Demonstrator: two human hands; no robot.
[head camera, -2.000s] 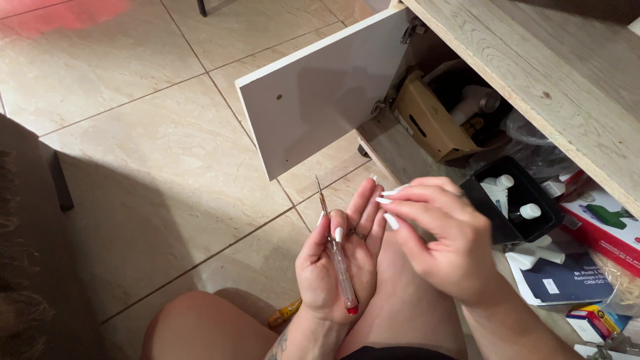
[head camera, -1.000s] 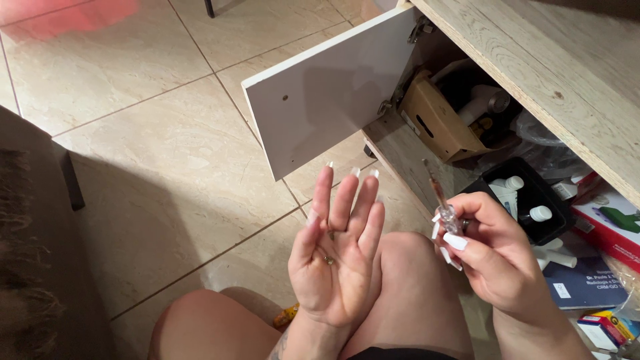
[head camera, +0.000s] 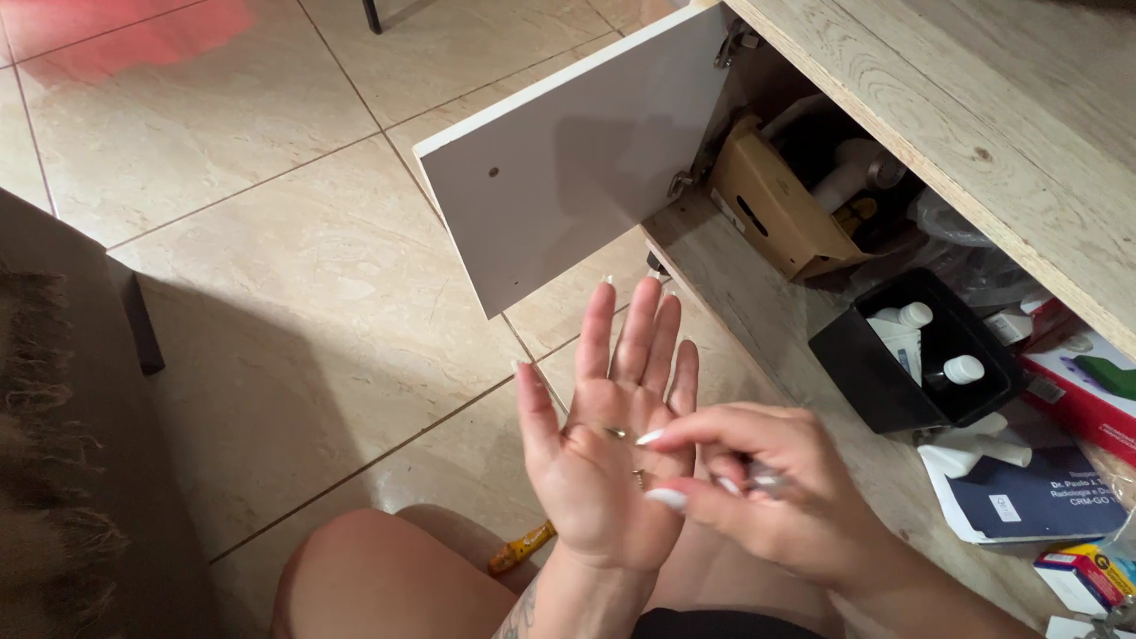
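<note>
My left hand (head camera: 608, 470) is palm up with its fingers spread, and two small metal screws rest on it. One screw (head camera: 614, 432) lies near the middle of the palm; the other screw (head camera: 638, 479) is lower, close to the right thumb. Over the right side of that palm is my right hand (head camera: 754, 484), its thumb and index fingertip apart beside the screws. The clear handle of a screwdriver (head camera: 768, 479) shows among its curled fingers; the shaft is hidden.
A white cabinet door (head camera: 568, 169) stands open beyond my hands. Inside the cabinet are a cardboard box (head camera: 772, 209), a black bin (head camera: 874, 382) with white-capped containers, and a dark blue printed folder (head camera: 1029, 493). A yellow object (head camera: 521, 548) lies by my leg.
The screwdriver passed from my left hand to my right hand. Since one second ago, my right hand has moved left over the left palm, and the screwdriver's shaft has gone out of sight.
</note>
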